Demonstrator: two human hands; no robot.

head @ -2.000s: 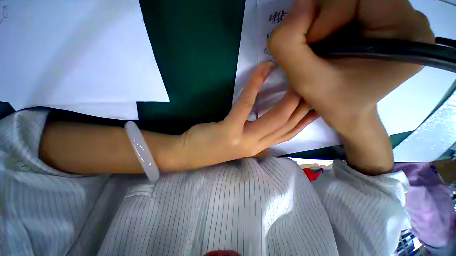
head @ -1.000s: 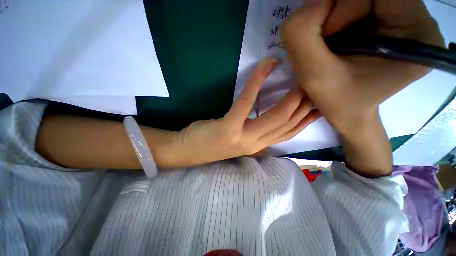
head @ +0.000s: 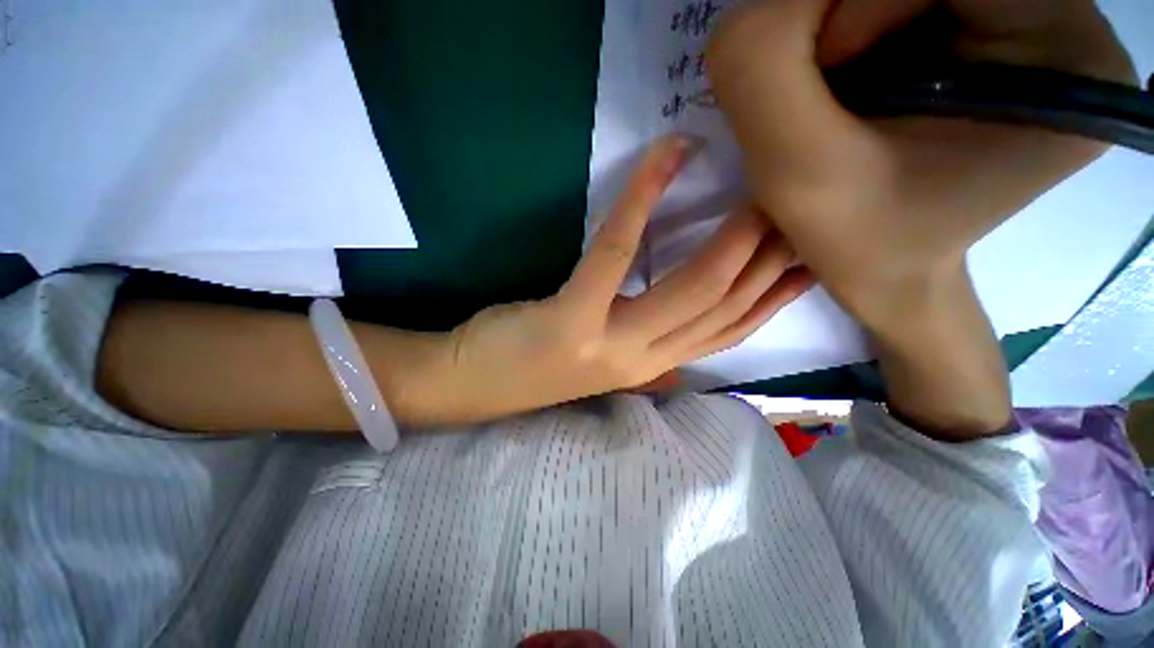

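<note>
My right hand (head: 886, 165) is at the upper right, closed around a black pen (head: 1000, 104); the pen looks thick near the camera and its tip is hidden by the hand. The white writing sheet (head: 633, 114) lies under both hands, with short lines of black handwriting near its left edge. My left hand (head: 645, 291) lies on the lower part of the sheet with fingers spread, holding nothing, its fingertips beside the heel of my right hand. A pale bangle (head: 352, 373) is on my left wrist.
White papers (head: 190, 139) lie at the left on the dark green tabletop (head: 475, 139). A silvery translucent dimpled sheet (head: 1095, 342) lies at the right edge. Purple clothing (head: 1101, 494) and a small red thing (head: 796, 438) show beyond the table edge.
My right hand has moved right along the sheet, and more handwriting shows left of it. The pen's angle has changed slightly. My left hand stays spread on the sheet.
</note>
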